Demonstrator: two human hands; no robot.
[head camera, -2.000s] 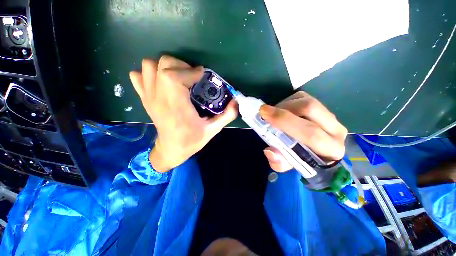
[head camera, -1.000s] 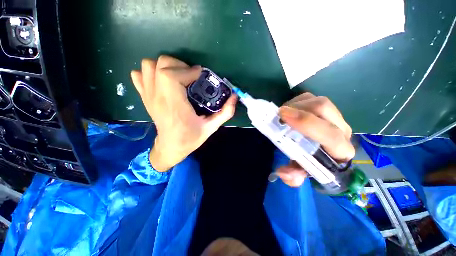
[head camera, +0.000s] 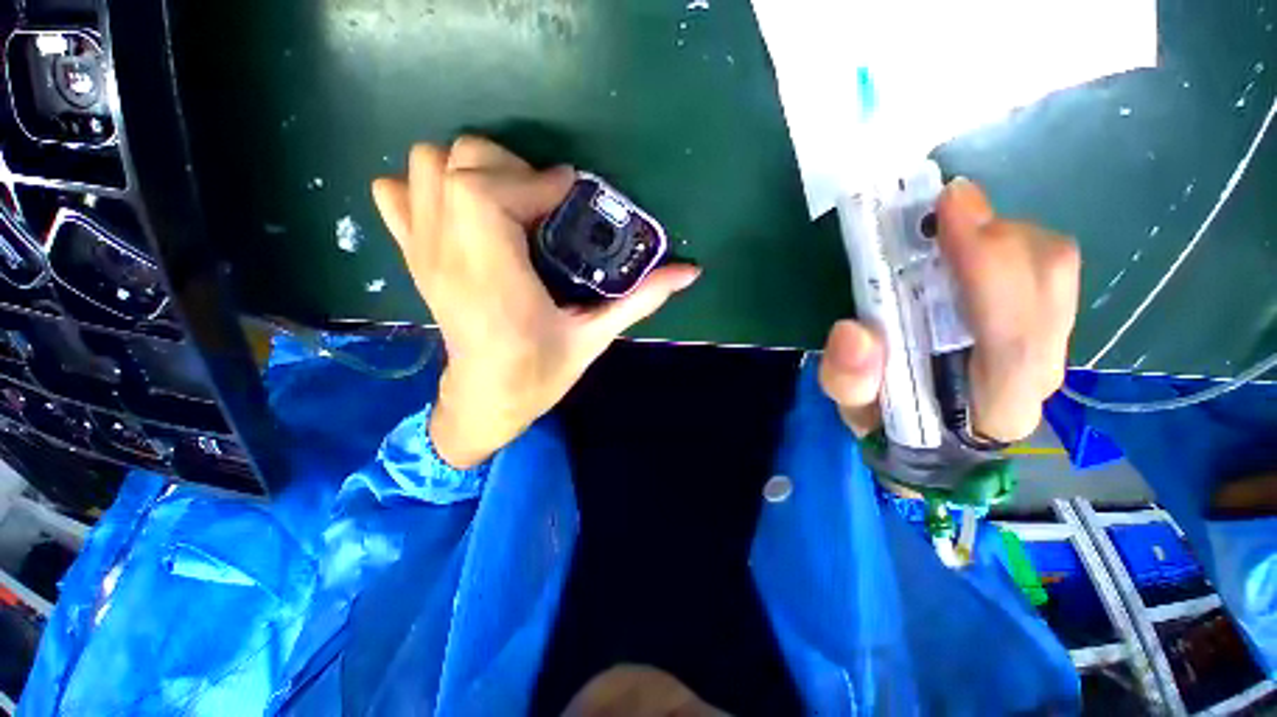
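My left hand (head camera: 497, 287) holds a small black rounded square watch case (head camera: 605, 238) between fingers and thumb over the bench's front edge. Its inner side faces up, with a round centre and a small light rectangle. My right hand (head camera: 997, 315) holds a white and clear glue syringe (head camera: 896, 294), apart from the case and to its right. The syringe's blue needle tip points away from me, over a white paper sheet (head camera: 966, 70). A green adapter (head camera: 980, 485) is on its rear end.
A black parts tray (head camera: 175, 238) with cases in its pockets stands at the left. A thin pale hose (head camera: 1162, 402) runs along the edge of the dark green bench (head camera: 700, 126) at right. Another person's blue sleeve (head camera: 1251, 574) shows at the right rim.
My right hand has moved the syringe right, away from the case, and turned its tip to point forward. My left hand still holds the case, its thumb now stretched out further.
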